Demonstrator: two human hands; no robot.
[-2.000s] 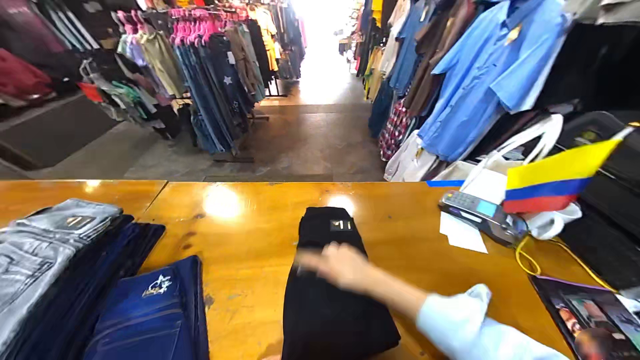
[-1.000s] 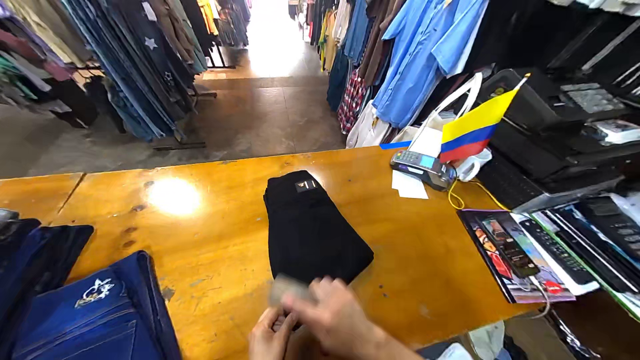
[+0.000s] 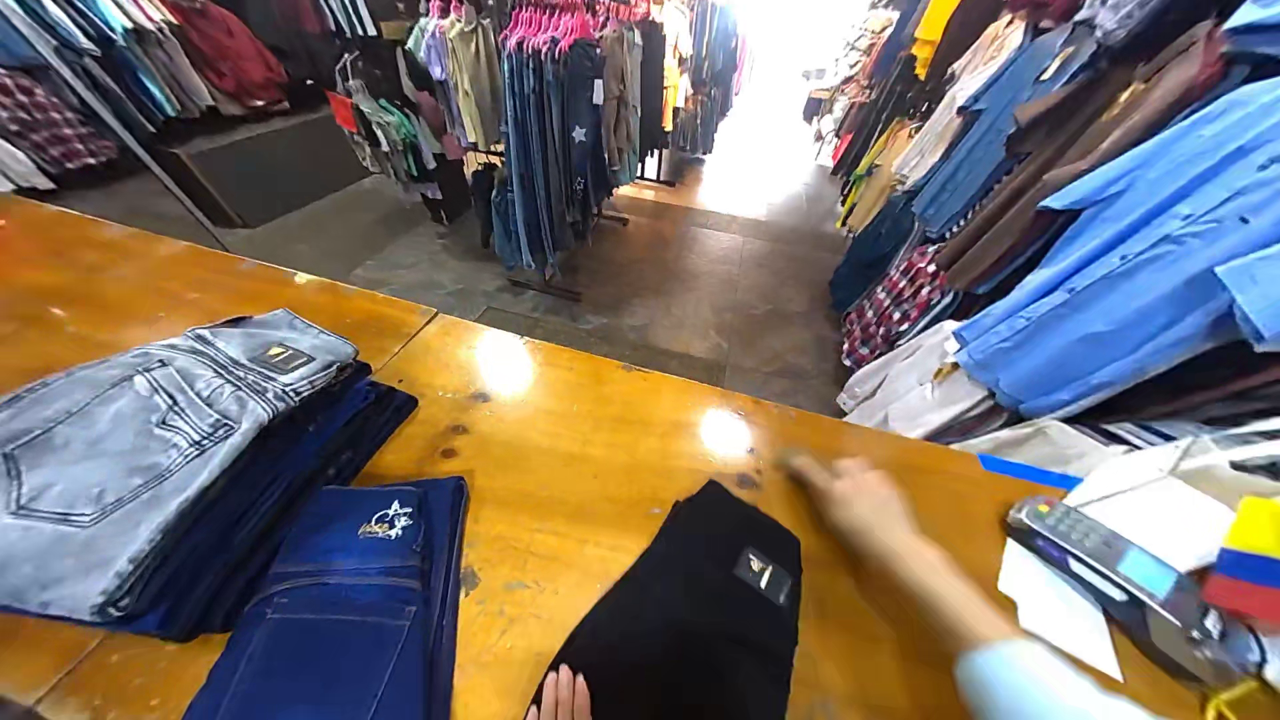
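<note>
Folded black trousers (image 3: 690,610) with a dark patch near the top lie on the varnished wooden counter (image 3: 560,430). The fingers of my left hand (image 3: 562,695) rest flat on their lower left edge; the rest of that hand is out of frame. My right hand (image 3: 855,500), blurred, is over the counter just right of the trousers' top, and I cannot tell whether it holds anything. Left of the trousers lie folded dark blue jeans (image 3: 340,600) with white embroidery. Farther left, grey jeans (image 3: 130,440) top a stack of dark blue jeans (image 3: 350,430).
At the right stand a card payment terminal (image 3: 1110,560) on white paper (image 3: 1060,610) and a yellow, blue and red flag (image 3: 1250,560). Blue tape (image 3: 1030,471) marks the counter's far edge. Beyond it are hanging jeans (image 3: 550,150) on a rack and blue shirts (image 3: 1150,250).
My right hand has moved off the black trousers to the counter on their right. My hands, close together one second ago, are now apart. The view has swung left.
</note>
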